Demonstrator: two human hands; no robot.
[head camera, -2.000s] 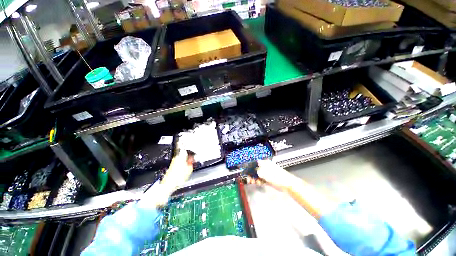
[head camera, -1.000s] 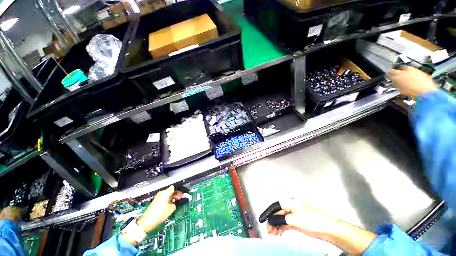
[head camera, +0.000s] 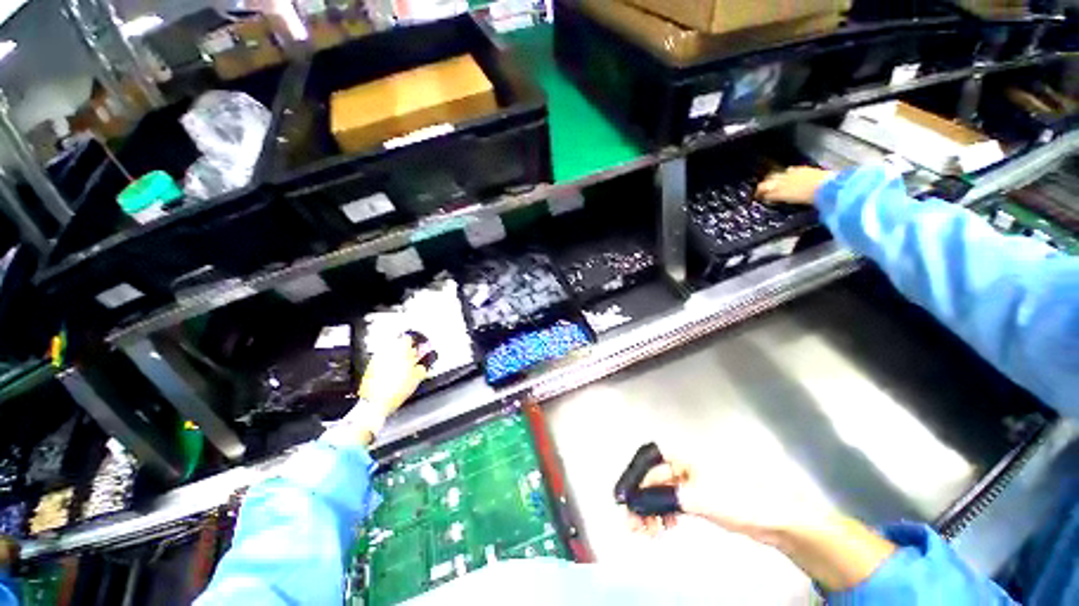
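Observation:
The green circuit board (head camera: 462, 503) lies in front of me, with the reddish-brown rail (head camera: 550, 474) along its right side. My left hand (head camera: 396, 376) is at the front of the tray of white components (head camera: 444, 320), its dark-covered fingertips touching the heap; whether it grips a piece cannot be told. My right hand (head camera: 665, 491) is over the shiny metal surface, right of the board, with black covers on thumb and finger. Its fingertips are bent towards each other; any small part between them cannot be made out.
Blue components (head camera: 538, 353) and grey-black components (head camera: 515, 290) lie right of the white tray. Another person's hand (head camera: 793, 186) reaches from the right into the bin of dark round parts (head camera: 728, 213). Large black totes (head camera: 414, 160) stand on the upper shelf.
My left hand has moved from over the board up to the white tray. My right hand stays over the metal surface. The other person's hand has moved left into the bin.

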